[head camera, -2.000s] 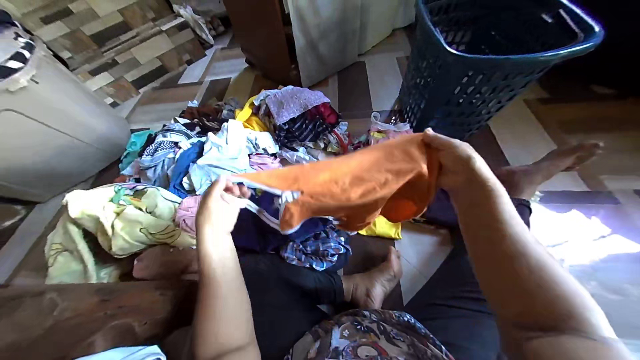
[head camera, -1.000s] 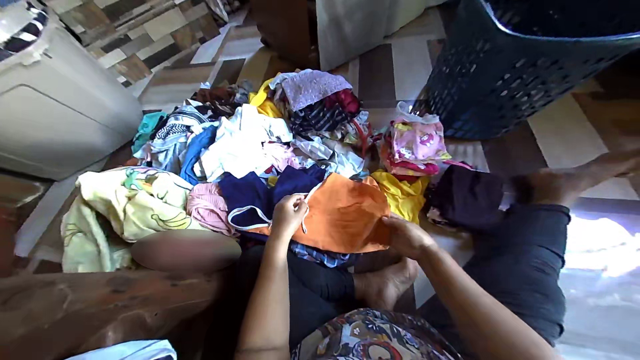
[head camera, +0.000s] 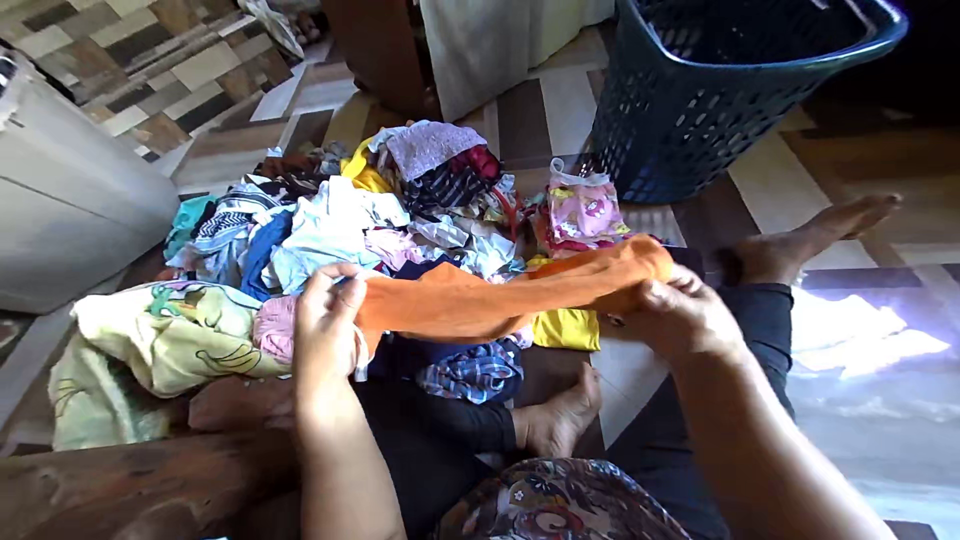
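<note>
An orange cloth garment (head camera: 465, 300) is stretched sideways between my two hands, above my lap. My left hand (head camera: 330, 315) grips its left end, and my right hand (head camera: 686, 311) pinches the right end. Behind it lies a large heap of mixed clothes, with a white garment (head camera: 330, 229), a lilac cloth (head camera: 435, 146) and a blue garment (head camera: 266, 251). Below the orange cloth are a blue plaid cloth (head camera: 472, 371) and a folded yellow cloth (head camera: 566, 330). A pink printed cloth (head camera: 585, 210) lies to the right of the heap.
A dark blue perforated laundry basket (head camera: 690, 112) stands at the back right. At the left are a pale plastic bin (head camera: 75, 180) and a pale yellow printed cloth (head camera: 172, 330). A brown wooden piece of furniture (head camera: 150, 487) is at the lower left. My bare feet rest on the patterned floor.
The orange garment was lower and spread flatter over my lap a second ago; now it is raised and drawn out into a narrow band. My hands have moved farther apart.
</note>
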